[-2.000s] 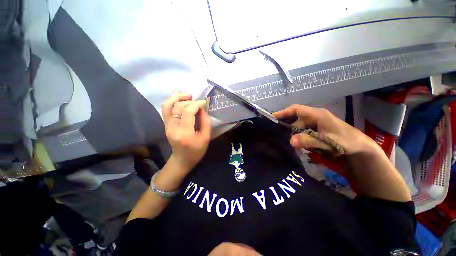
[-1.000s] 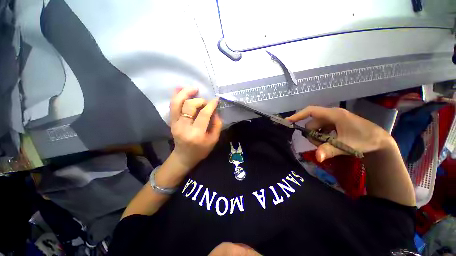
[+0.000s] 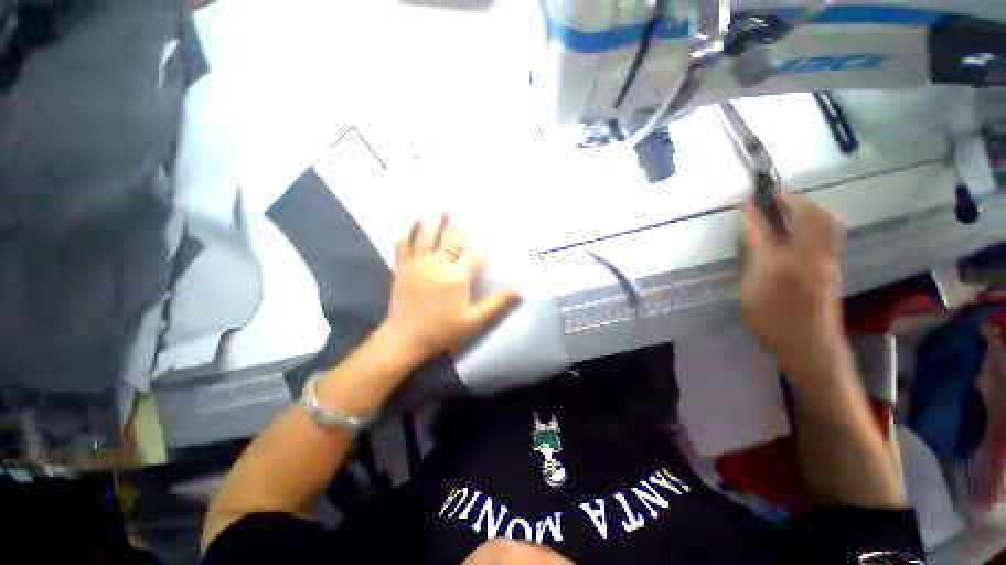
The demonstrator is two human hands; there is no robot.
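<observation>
My left hand (image 3: 439, 289) lies with spread fingers on the pale layer (image 3: 513, 337), which hangs over the table's front edge. The dark grey fabric panel (image 3: 342, 259) lies beside it, to the left, and runs under my left wrist. My right hand (image 3: 792, 265) is blurred and closed around the handles of the scissors (image 3: 750, 149), whose blades point away from me, below the sewing machine head. The white sewing machine (image 3: 629, 66) with a blue stripe stands at the top right.
A thin dark offcut (image 3: 618, 278) lies by the ruler strip (image 3: 684, 289) along the front edge. A small black tool (image 3: 838, 121) lies behind the scissors. Grey and pale cut pieces (image 3: 88, 199) are heaped at the left. Baskets and coloured cloth (image 3: 943, 364) are at the lower right.
My right hand has carried the scissors away from the fabric edge, to the right and back toward the machine. My left hand has flattened onto the fabric. The view has shifted, showing the machine head.
</observation>
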